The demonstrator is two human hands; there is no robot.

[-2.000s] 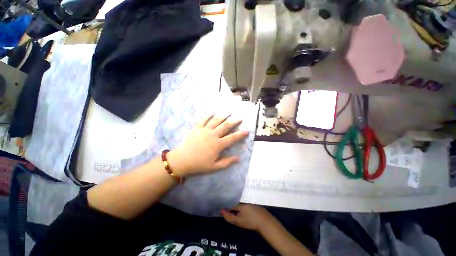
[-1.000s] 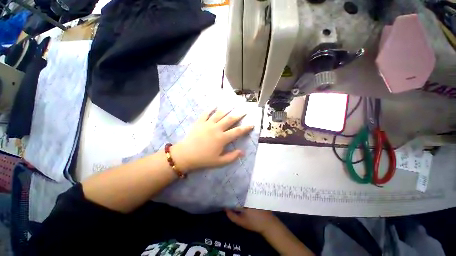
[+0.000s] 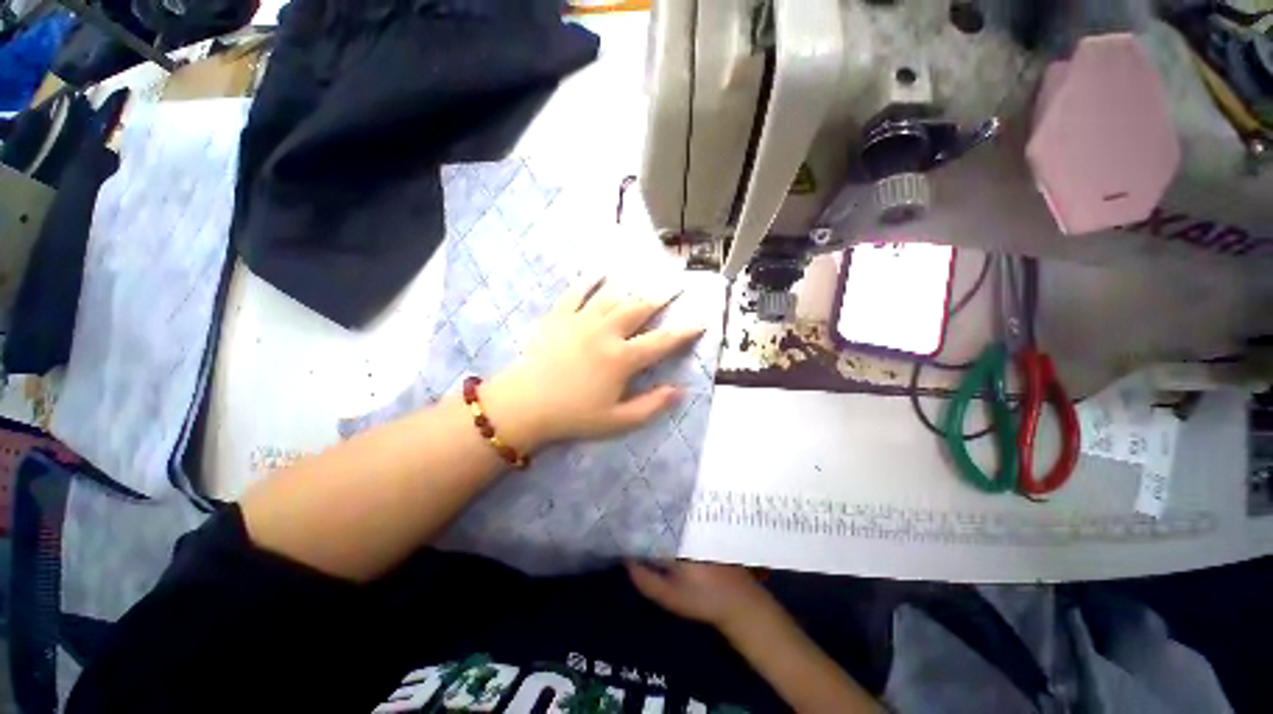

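A pale grey fabric panel (image 3: 559, 495) with faint quilt-like lines lies flat on the table, its right edge in line with the presser foot and needle area (image 3: 705, 258). My left hand (image 3: 593, 366) lies palm down on the panel, fingers spread, fingertips just in front of the presser foot. My right hand (image 3: 698, 589) is at the table's front edge, its fingertips pinching the panel's near right corner; part of the fingers is hidden. The cream sewing machine head (image 3: 824, 126) stands over the panel's right edge. The needle tip cannot be made out.
Dark fabric (image 3: 370, 154) lies bunched behind left; a grey stack with dark edges (image 3: 147, 293) is at far left. Right of the needle are a bright-screened phone (image 3: 896, 297), green-and-red-handled scissors (image 3: 1033, 433), a cord and paper tags (image 3: 1152, 453). A printed ruler (image 3: 894, 522) runs along the front.
The grey panel has slid a little away from me, towards the back of the table, with my left hand flat on it and my right hand following its near corner. The view has also shifted slightly.
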